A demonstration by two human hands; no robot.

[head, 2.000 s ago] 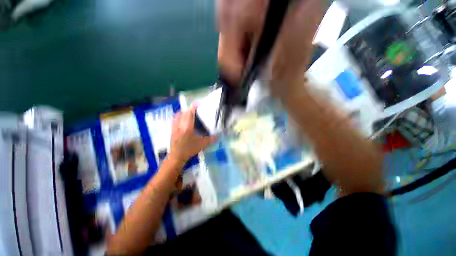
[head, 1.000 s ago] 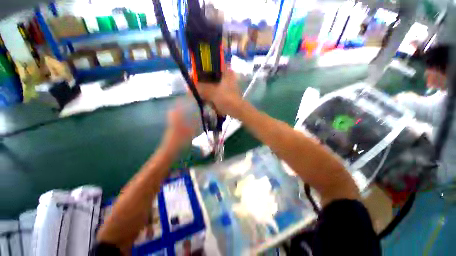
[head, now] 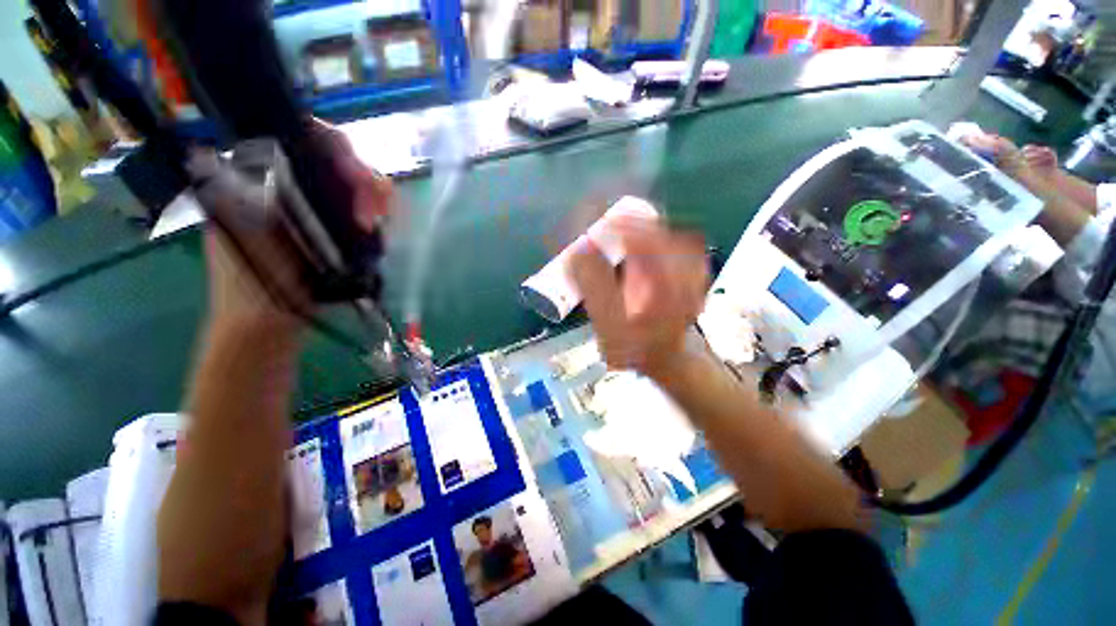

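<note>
My left hand (head: 251,263) is at the upper left, blurred, around the black auto-feed screwdriver (head: 226,73). The tool tilts, with its metal nose (head: 410,361) pointing down to the right above the bench's back edge. My right hand (head: 643,287) is blurred at the centre, over a short-looking white unit (head: 557,287) on the dark green conveyor belt beyond the bench. The hand covers part of the unit, and I cannot tell whether the fingers grip it.
The bench holds blue-bordered photo sheets (head: 477,501) and crumpled cream paper (head: 636,422). White units (head: 141,514) lie at the left. The screw feeder (head: 802,300) stands at the right, with a black hose (head: 979,477) beside it. Another person's hands (head: 1022,159) are at the far right.
The screwdriver has passed from my right hand to my left and moved left. My right hand has come off it and is over the belt. The view has tilted up since the oldest frame.
</note>
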